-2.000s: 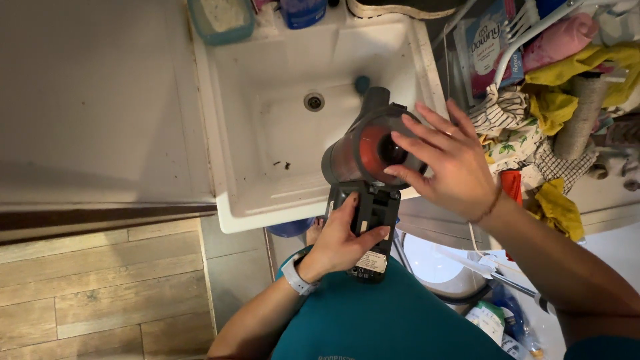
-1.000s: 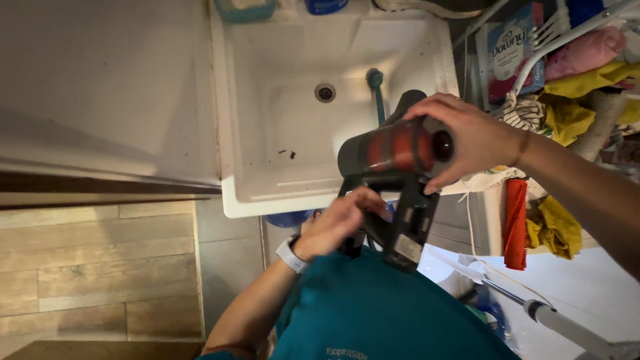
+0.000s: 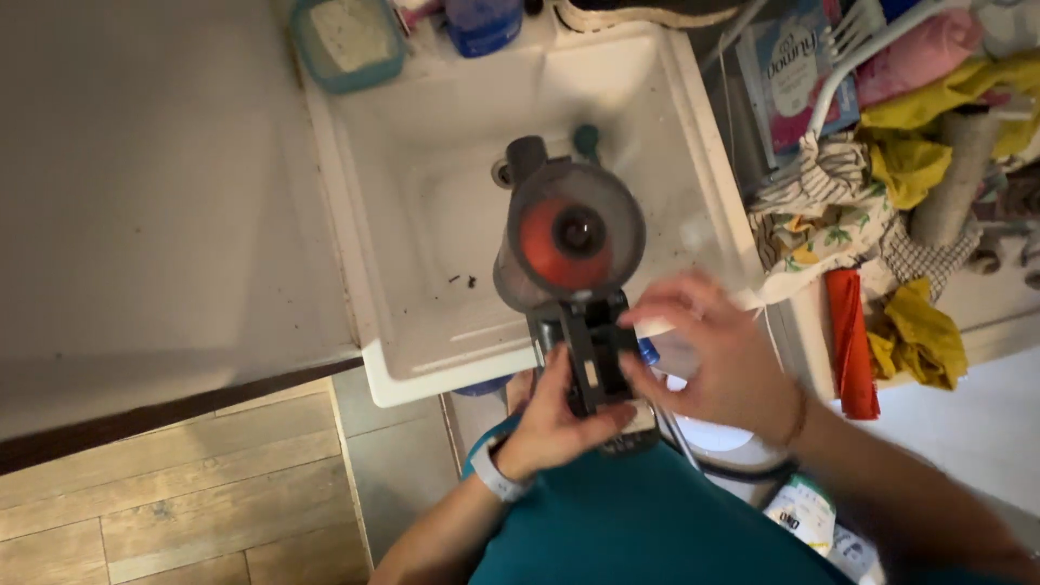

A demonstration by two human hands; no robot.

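A handheld vacuum cleaner body (image 3: pixel 577 236) with a grey translucent bin and a red inner part is held over the front of a white utility sink (image 3: pixel 439 370). My left hand (image 3: pixel 561 414) is closed round its black handle and battery end, thumb across the lower part. Slightly blurred, my right hand (image 3: pixel 711 357) is at the right side of the handle, fingers bent and apart; whether its fingertips touch the housing cannot be told. The vacuum's dark inlet tube points toward the back of the sink and partly covers the drain (image 3: pixel 502 173).
A teal container (image 3: pixel 348 45) of white powder and a blue bottle (image 3: pixel 485 26) stand at the sink's back edge. A green-headed tool (image 3: pixel 586 140) and dark debris lie in the basin. Right are yellow cloths (image 3: pixel 922 333), a red item (image 3: pixel 853 345) and a Downy package (image 3: pixel 800 77).
The vacuum has turned so its round bin end faces up, where a second ago it was tilted to the right. My right hand has left the bin and moved down beside the handle.
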